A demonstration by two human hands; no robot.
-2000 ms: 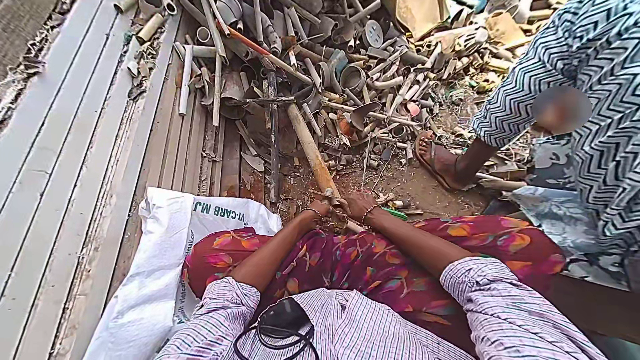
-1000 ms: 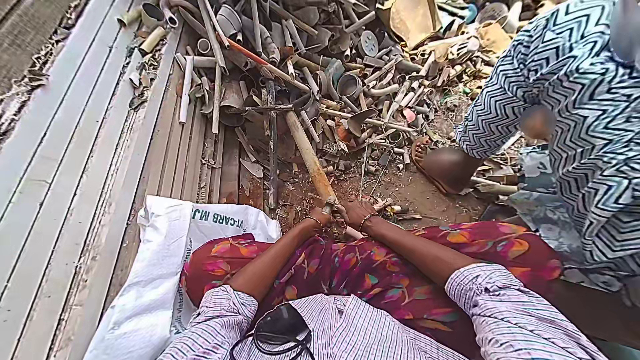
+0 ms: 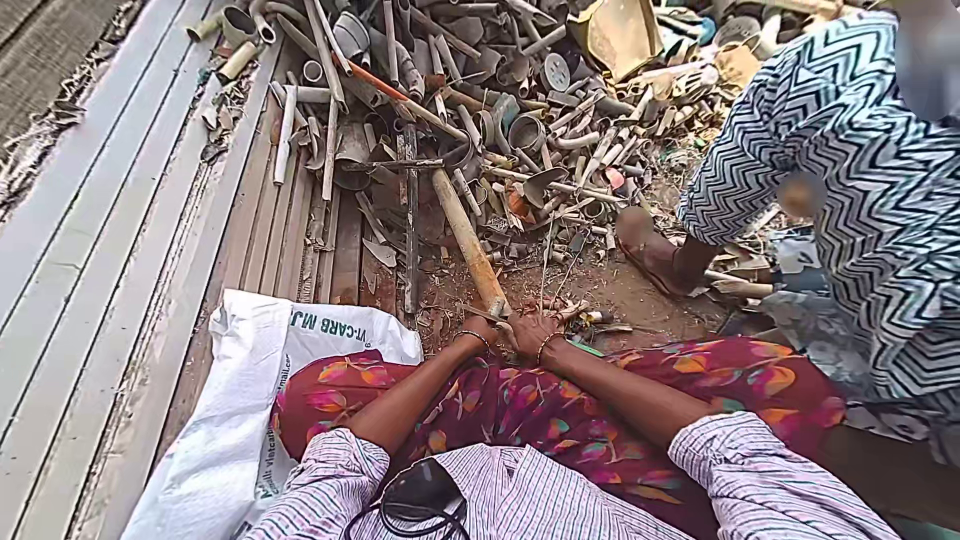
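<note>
A long, rusty-ended pale pipe (image 3: 470, 238) slants from the scrap heap down to my lap. Around its near end are both of my hands, close together. My left hand (image 3: 480, 330) is at the left side of that end, fingers bent; a thin flat piece, too small to identify, shows between the hands. On the other side my right hand (image 3: 532, 331) is closed over the same small work, with part of its grip hidden. Just left of the pipe a dark metal bar (image 3: 412, 225) with a crosspiece stretches away from me.
Cut plastic pipes and fittings (image 3: 525, 131) are heaped ahead. Ribbed panels (image 3: 97, 225) run along the left, beside a white woven sack (image 3: 345, 330) bearing print. Another person in zigzag-patterned clothing (image 3: 847, 172) is close on the right, one foot (image 3: 660, 259) near the heap.
My hands stay at the pipe's near end, with small shifts of the fingers. The other person's leg and clothing have moved somewhat on the right.
</note>
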